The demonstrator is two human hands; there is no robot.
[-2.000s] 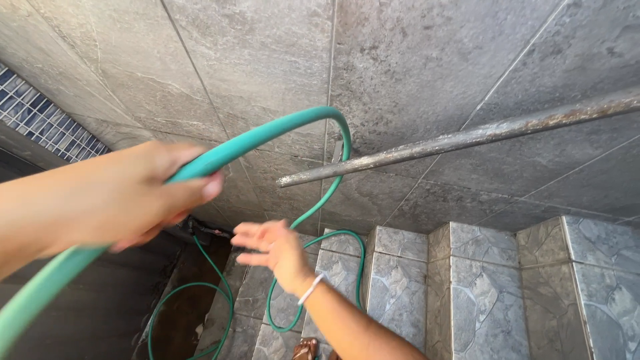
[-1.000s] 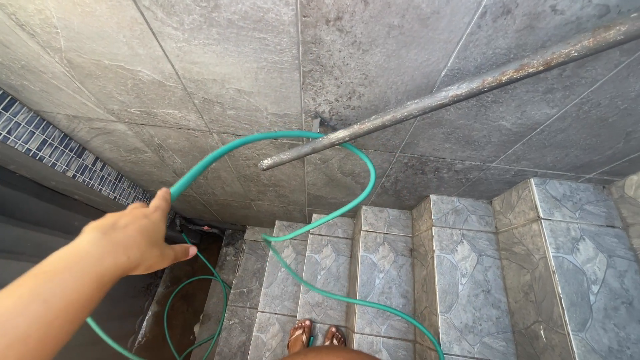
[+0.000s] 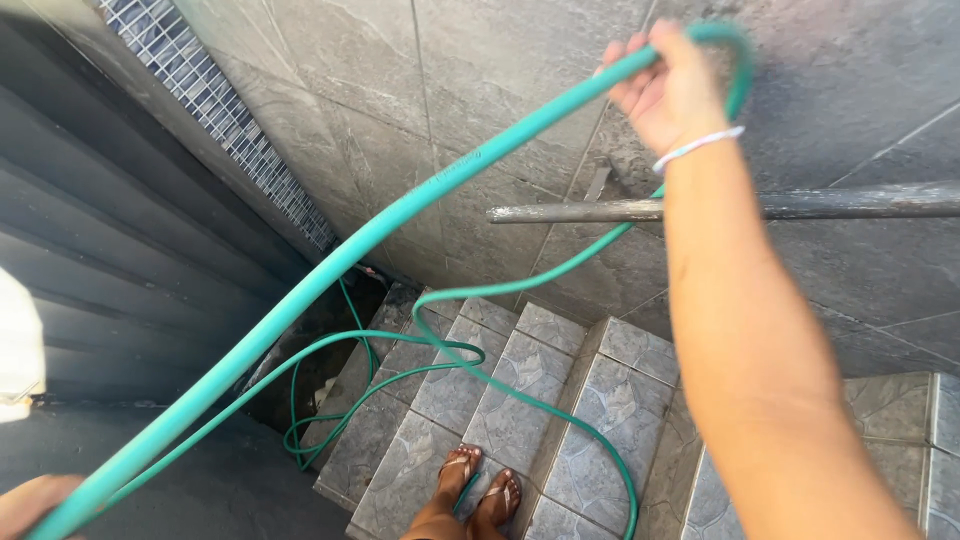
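A green garden hose [image 3: 420, 196] runs taut from the lower left corner up to the top right, bends over there and drops behind the metal handrail [image 3: 570, 212]. Its lower lengths loop over the tiled steps. My left hand [image 3: 41, 506], partly cut off by the frame's edge, grips the hose at the lower left. High above the rail, against the wall, my right hand [image 3: 660, 86] is closed around the hose near its bend. A light bracelet circles the right wrist.
Tiled stairs [image 3: 510, 360] lie below, with my sandalled feet [image 3: 480, 480] on them. A grey tiled wall [image 3: 360, 90] rises behind the handrail. Dark corrugated panelling [image 3: 135, 202] stands at the left, beside a strip of mosaic tiles [image 3: 217, 112].
My right hand, out of view a second ago, now holds the hose above the handrail. My left hand has moved to the lower left. The view has turned.
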